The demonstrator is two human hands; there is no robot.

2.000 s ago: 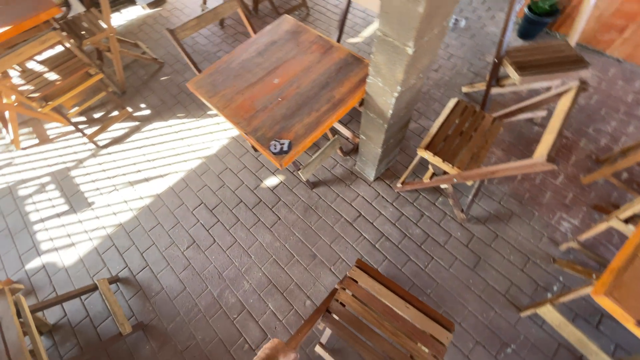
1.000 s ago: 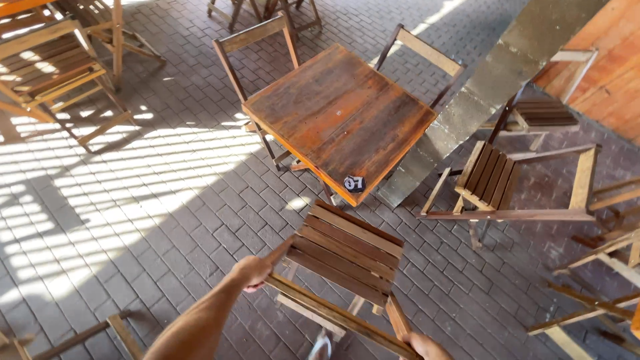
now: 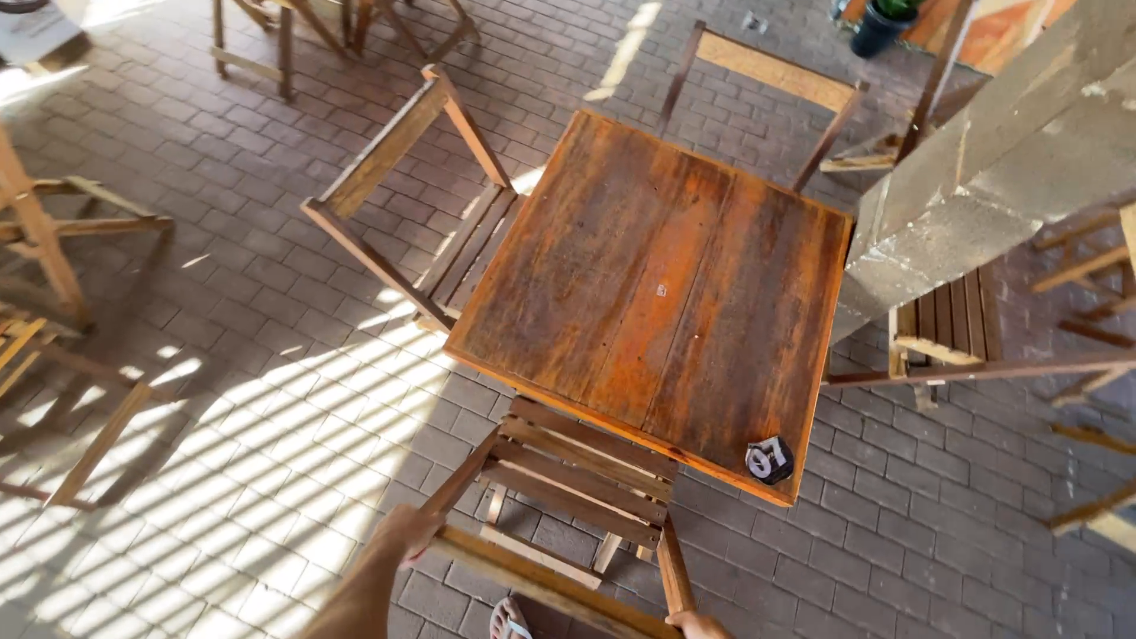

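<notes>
A folding wooden chair with a slatted seat (image 3: 581, 470) stands at the bottom centre, its seat's far edge partly under the near edge of a square wooden table (image 3: 657, 302). My left hand (image 3: 410, 531) grips the left upright of its backrest. At the bottom edge my right hand (image 3: 697, 624) is closed on the right upright, mostly cut off by the frame. A dark numbered marker (image 3: 769, 460) lies on the table's near right corner. One wooden chair (image 3: 399, 160) is at the table's left side, and another (image 3: 772, 67) stands behind its far side.
A concrete pillar (image 3: 985, 169) rises close to the table's right side. Beside it is a slatted chair (image 3: 950, 319), with more wooden furniture at the right edge. Other folding furniture (image 3: 53, 240) stands at left. A potted plant (image 3: 879, 27) is at the top right. My sandalled foot (image 3: 508, 619) is below the held chair.
The held chair has moved up to the table, its seat now meeting the near edge; one second ago it stood slightly apart. My left hand stays on its backrest. The view has shifted.
</notes>
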